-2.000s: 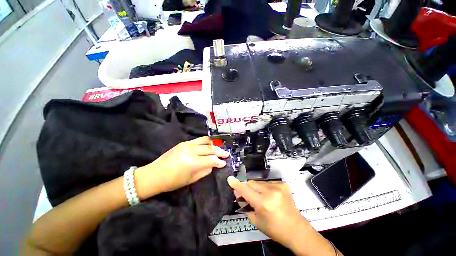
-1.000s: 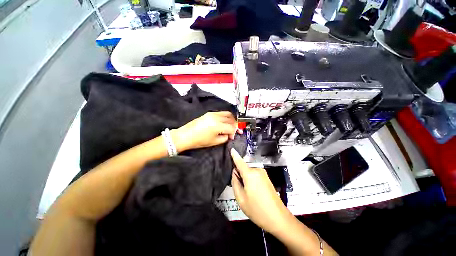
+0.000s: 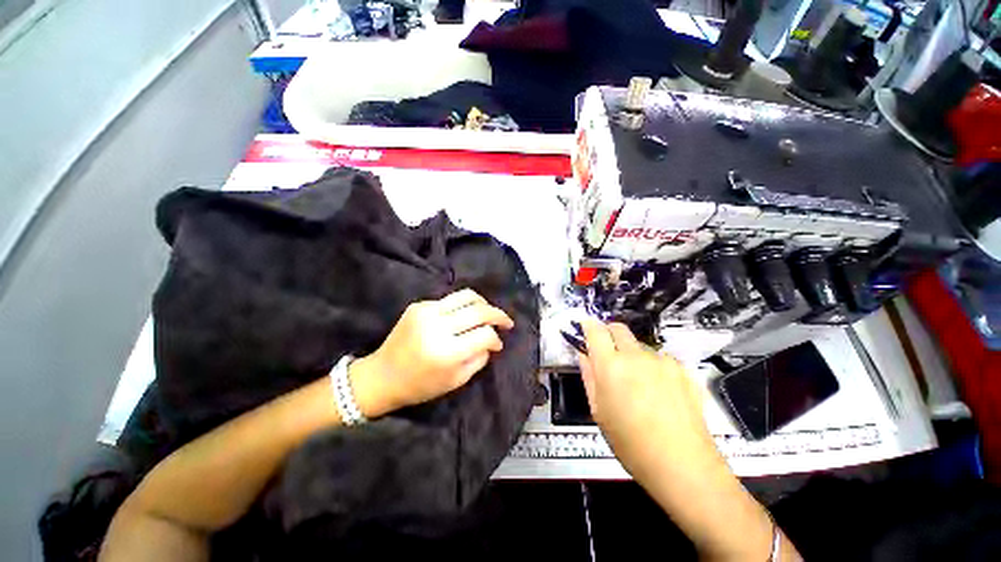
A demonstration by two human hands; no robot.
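Observation:
The charcoal garment piece (image 3: 296, 285) lies over the left of the table and hangs over its front edge. My left hand (image 3: 445, 346) rests on it with curled fingers, pinching some of the cloth. My right hand (image 3: 631, 379) is at the needle area of the overlock machine (image 3: 659, 225), off the cloth. It holds thread snips (image 3: 575, 337), with a slim dark end showing at the fingertips and the rest hidden in the hand. The garment's right edge lies just left of the needle area, apart from it.
A smartphone (image 3: 777, 389) lies right of my right hand. A black plate (image 3: 571, 397) is near the table's front edge, beside the printed ruler (image 3: 571, 445). A white bin (image 3: 329, 93) with dark cloth stands behind. Thread cones (image 3: 733, 38) stand behind the machine.
The garment's edge has come away from the needle area. My left hand has moved left and down from the machine with the cloth. My right hand has moved off the cloth, and the dark tip now shows.

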